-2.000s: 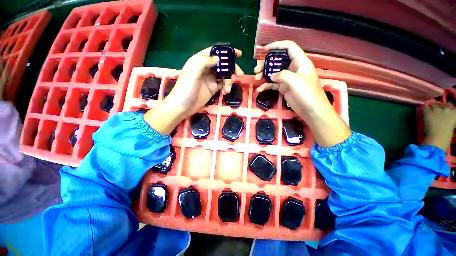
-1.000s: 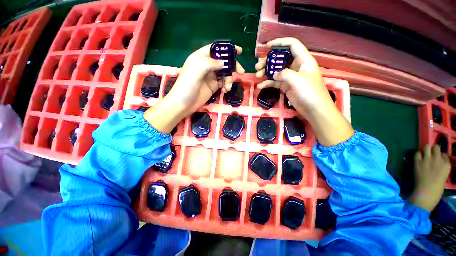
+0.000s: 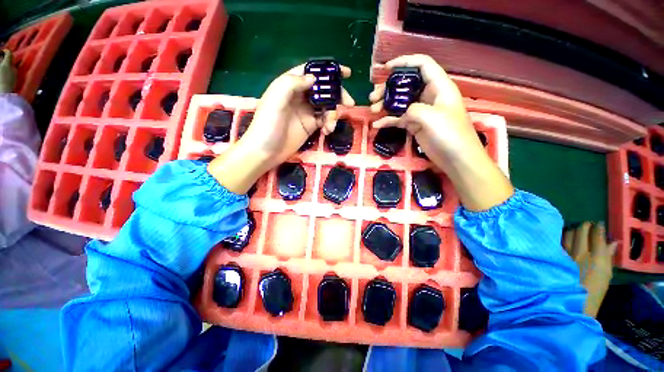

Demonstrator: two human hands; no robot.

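Observation:
My left hand [image 3: 285,109] holds a black smartwatch body [image 3: 323,83] upright above the tray's far edge, its screen lit with a white text list, my thumb at its left side. My right hand [image 3: 437,109] holds a second smartwatch body [image 3: 402,91], also lit with a list, slightly tilted, my thumb near its lower right. Below them lies a pink-red foam tray [image 3: 335,337] with black watches in its square pockets. Two pockets side by side left of the middle are empty. My forearms hide some pockets at both sides.
Another foam tray [image 3: 120,179] stands tilted at left, with a further one behind it. Thick foam slabs [image 3: 510,109] with a black strip are stacked beyond at right. At far right are another tray [image 3: 625,218] and a person's hand [image 3: 593,265]. A person's pale purple sleeve shows at left.
Both watches stay held in nearly the same place while their lists have shifted. My right thumb has moved off the screen. The other person's hand at right has moved down and left, away from its tray.

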